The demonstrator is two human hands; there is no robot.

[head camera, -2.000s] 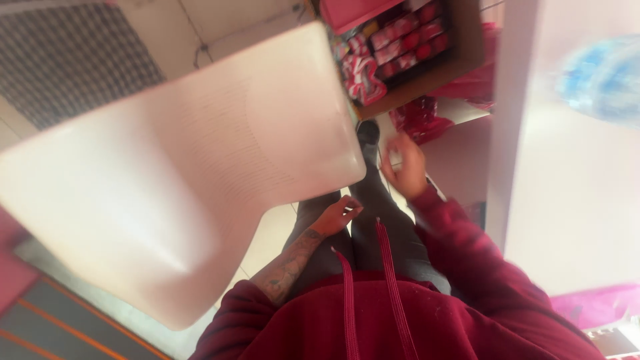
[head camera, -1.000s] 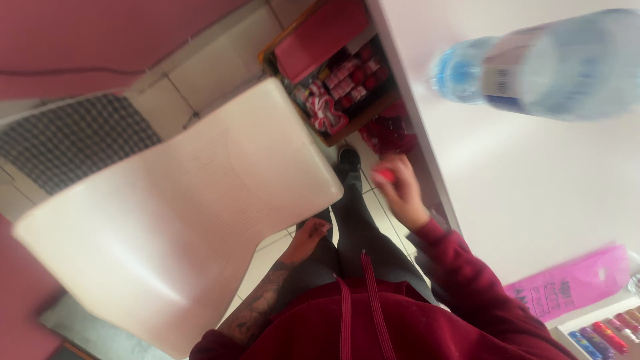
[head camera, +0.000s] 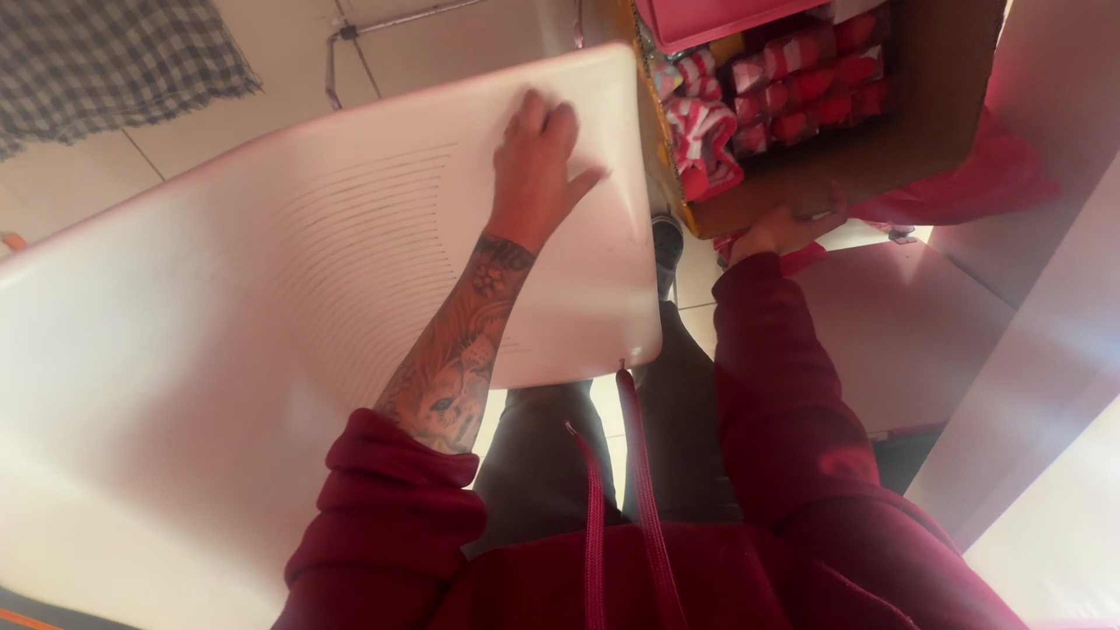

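My left hand [head camera: 538, 166] lies back up on the seat of a white plastic chair [head camera: 367, 254], near its front corner, with the fingers somewhat apart and nothing seen in it. My right hand [head camera: 787, 229] is at the lower edge of a cardboard box [head camera: 927, 162], its fingers partly hidden; whether it grips the box or something red beneath it cannot be told. Inside the box are several rows of wrapped red and pink rolls [head camera: 792, 101], a red-and-white striped cloth item [head camera: 703, 140] and a pink tray or lid [head camera: 717, 17].
A checked, fringed cloth [head camera: 114, 66] is at the upper left, beside a metal rod frame [head camera: 411, 19]. Red plastic wrapping [head camera: 980, 184] lies right of the box. A white tabletop edge [head camera: 1032, 411] runs along the right. My shoe [head camera: 667, 249] stands on the tiled floor between chair and box.
My left hand has moved from my lap onto the chair seat. My right hand, with something red in it a second ago, has reached forward to the box. The view has shifted away from the tabletop.
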